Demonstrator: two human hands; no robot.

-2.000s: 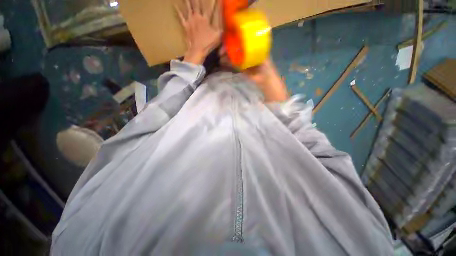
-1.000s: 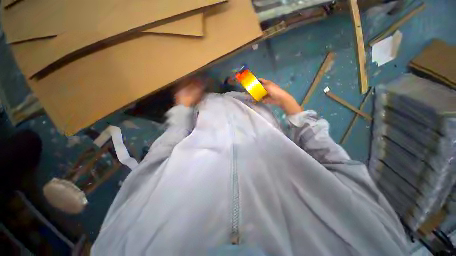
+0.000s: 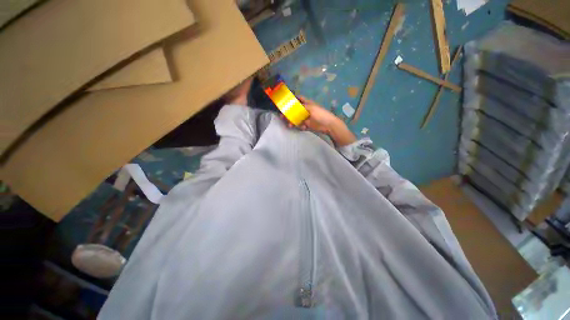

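Large tan cardboard sheets (image 3: 206,59) lie stacked at the upper left, with a smaller cardboard piece (image 3: 140,70) between them. My right hand (image 3: 315,117) holds a tape dispenser with a shiny yellow tape roll (image 3: 289,104) and a red-orange and blue part, just in front of my body. My left hand (image 3: 239,94) is mostly hidden at the near edge of the cardboard, by my sleeve; its fingers do not show, so I cannot tell what it holds.
Thin wooden strips (image 3: 379,61) lie on the blue-green floor. A grey wrapped stack (image 3: 509,125) stands at the right, with a cardboard sheet (image 3: 472,231) on the floor beside it. A round stool (image 3: 98,260) and a white strip (image 3: 145,183) are at the lower left.
My left hand has left the cardboard top, where it lay flat two seconds ago, and moved to its near edge. The tape dispenser has moved down and left in view. More cardboard shows.
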